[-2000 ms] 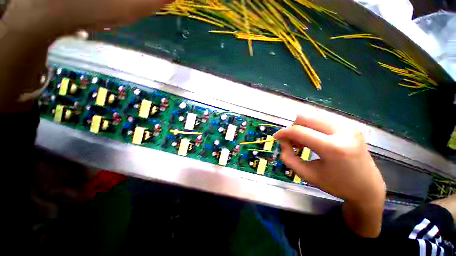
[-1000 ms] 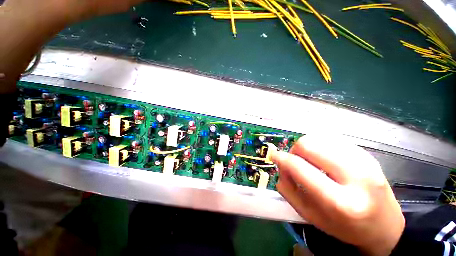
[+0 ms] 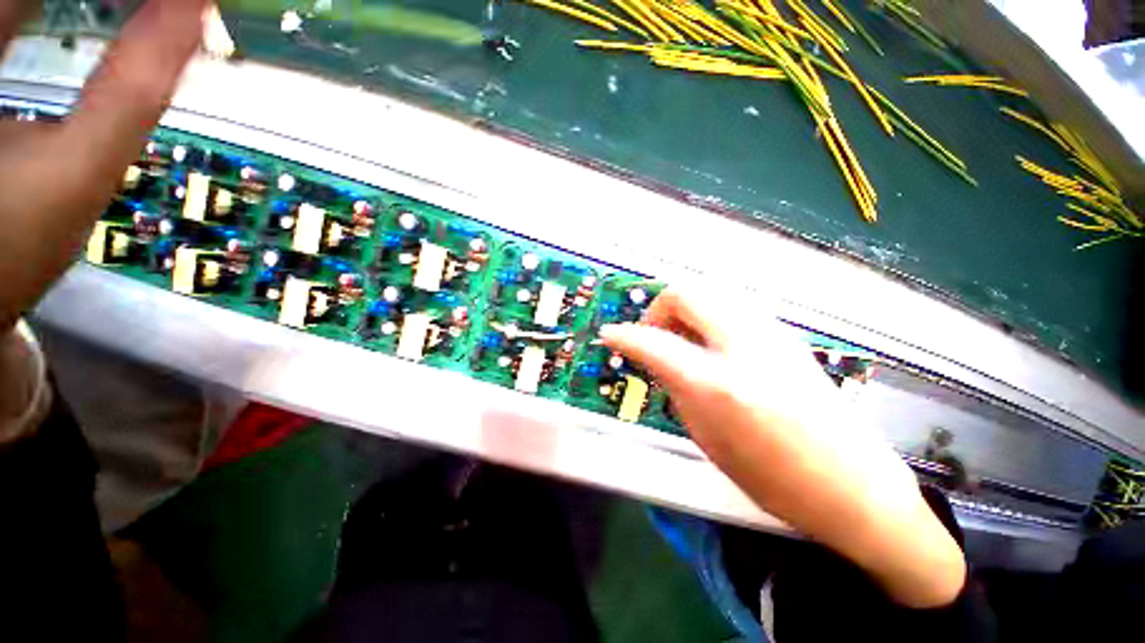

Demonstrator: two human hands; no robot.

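A green circuit board panel [image 3: 477, 342] lies between the silver rails, with two rows of small boards carrying yellow and white transformers. A pale yellow wire lead [image 3: 534, 334] lies across it. My right hand [image 3: 753, 402] is over the panel's right part, overexposed, with thumb and finger close together at the boards. I cannot tell whether a wire is in its fingertips. My left hand [image 3: 88, 176] is large and blurred at the left edge, above the rail and the panel's left end. Its fingertips are cut off or unclear, and I cannot tell what it holds.
Loose yellow wires [image 3: 779, 57] lie in a pile on the green bench [image 3: 678, 151] behind the rail [image 3: 527, 163]. A smaller bunch [image 3: 1080, 189] lies at the right. More wires show at the far right edge [image 3: 1121, 490]. Dark track [image 3: 979, 421] shows right of the panel.
The view has shifted, and the panel and wire pile appear farther right. My left hand has come lower at the left edge. My right hand remains over the panel and now covers other small boards.
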